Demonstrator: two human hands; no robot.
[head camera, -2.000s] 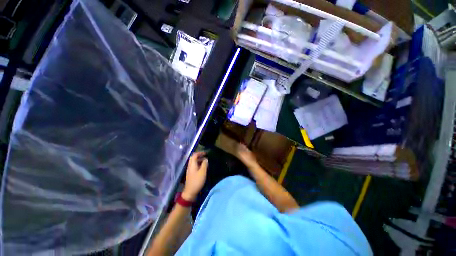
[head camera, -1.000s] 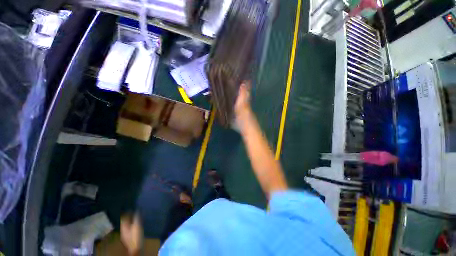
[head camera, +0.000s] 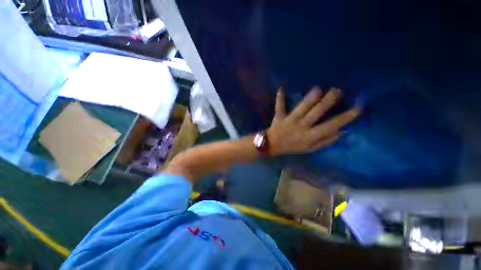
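A large dark blue printed panel (head camera: 380,126) with a whitish edge fills the upper right; it looks like a TV carton. My left hand (head camera: 311,124), with a watch on the wrist, lies against its face. The fingers are spread and hold nothing. My right hand is not in view. The panel hides much of the line behind it.
A white sheet stack (head camera: 124,84) lies at the left, above an open brown box (head camera: 158,145) of small packets. Brown cardboard (head camera: 79,140) lies beside it. Another brown carton (head camera: 303,198) stands below the panel. The green floor has yellow lines.
The view has swung back left. The dark blue panel now stands in front of me. My left hand has come up onto it. My right hand, earlier at the flattened carton bundle, has left view.
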